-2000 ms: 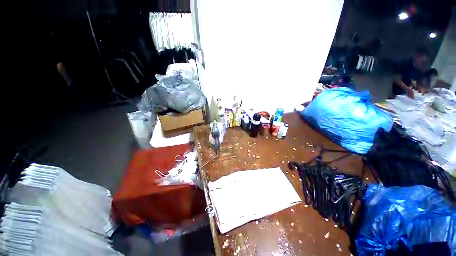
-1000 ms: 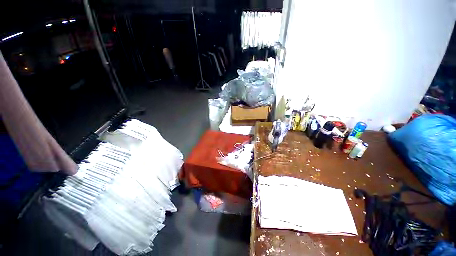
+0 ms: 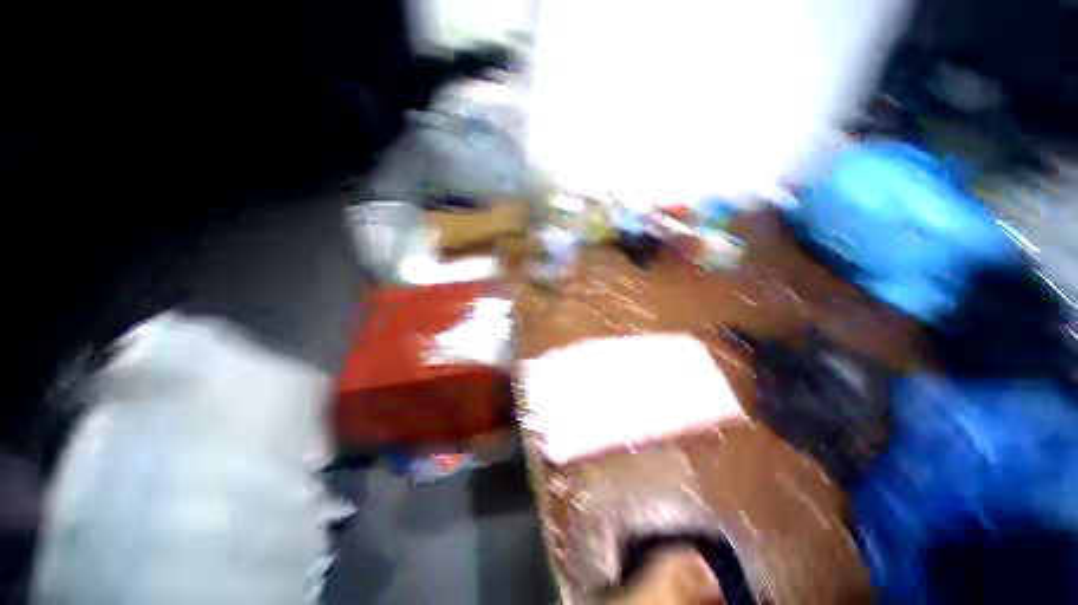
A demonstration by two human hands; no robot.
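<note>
The picture is strongly blurred. A pale pinkish-white folded garment [image 3: 627,396] lies flat on the brown table, by its left edge. Nearer to me, a dull pink cloth-like patch [image 3: 615,490] shows on the table. One of my hands [image 3: 676,579] is a blurred, skin-toned shape cut off by the bottom edge. A dark curved band lies around it. I cannot tell which hand it is or what it holds. No second hand can be made out.
A dark hanger heap [image 3: 822,396] lies right of the garment. Blue plastic bags stand at the rear right [image 3: 904,225] and near right [image 3: 981,473]. Small bottles [image 3: 709,242] stand by the white panel. A red-covered block [image 3: 420,366] and white hanging garments [image 3: 189,473] are at left.
The view has swung back right from the hanging garments, so the blue bags show more. The pink patch, the dark band and a hand have appeared at the bottom.
</note>
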